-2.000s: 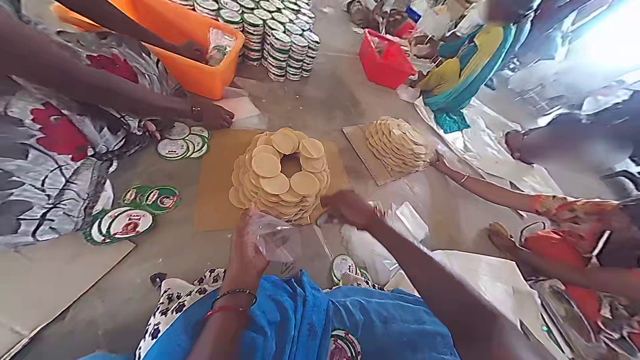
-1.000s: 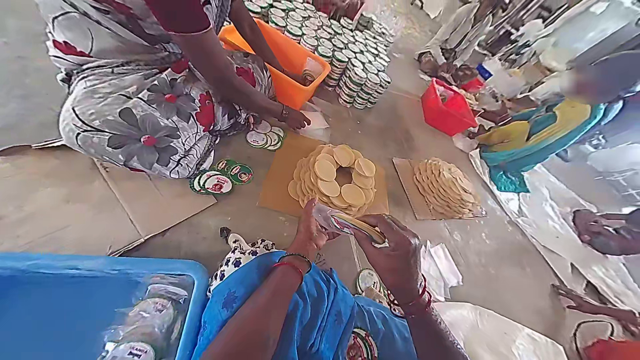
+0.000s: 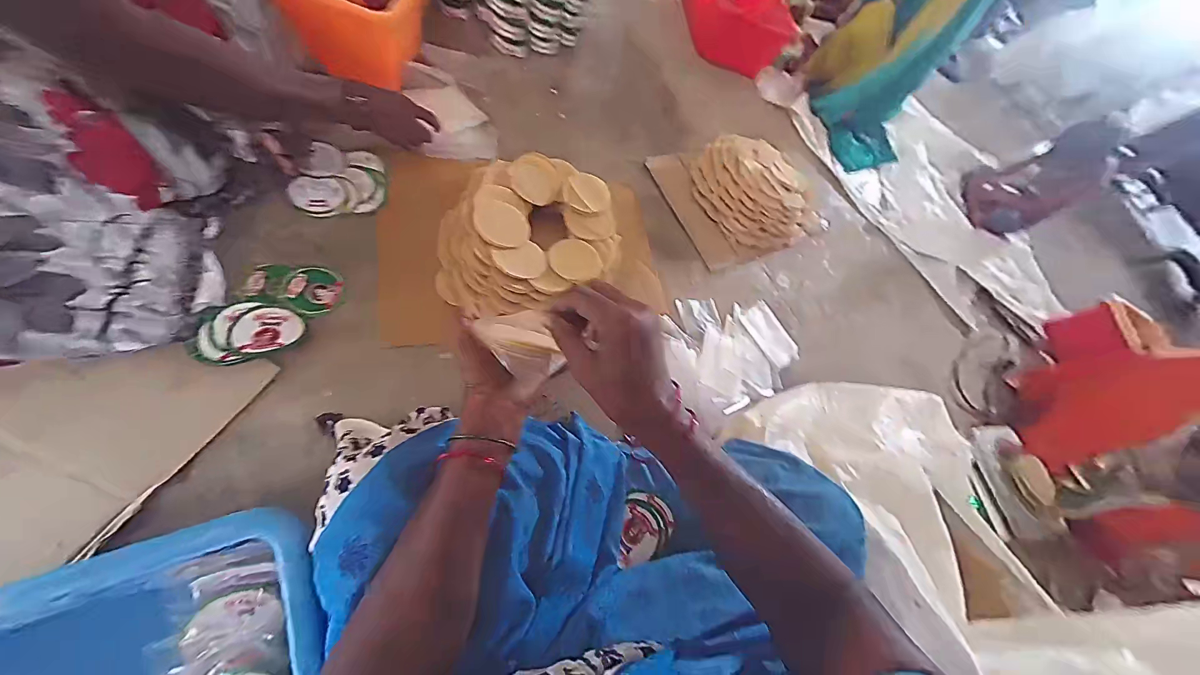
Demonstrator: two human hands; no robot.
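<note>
Between my hands is a clear plastic bag [image 3: 518, 342] with thin tan discs inside. My left hand [image 3: 492, 370] grips the bag from its left side. The fingers of my right hand [image 3: 614, 352] are bent at the bag's right edge; whether they pinch it is unclear. Just beyond stands a ring-shaped pile of round tan discs [image 3: 502, 220] on a brown cardboard sheet [image 3: 408, 281]. Clear plastic bags [image 3: 736, 352] lie to the right of my right hand. Round printed labels [image 3: 267, 328] lie at the left, and another round label [image 3: 645, 527] rests on the blue cloth over my lap.
A blue crate [image 3: 291, 562] with filled bags stands at the lower left, beside flat cardboard [image 3: 122, 431]. A second disc pile [image 3: 750, 192] sits back right. A co-worker's hand [image 3: 398, 117] is near an orange crate [image 3: 366, 42]. A red container [image 3: 741, 33] stands farther back.
Two seconds ago my left hand held a clear bag near the pile, my right hand apart from it. One second ago both hands held the bag with discs. The view has swung between frames.
</note>
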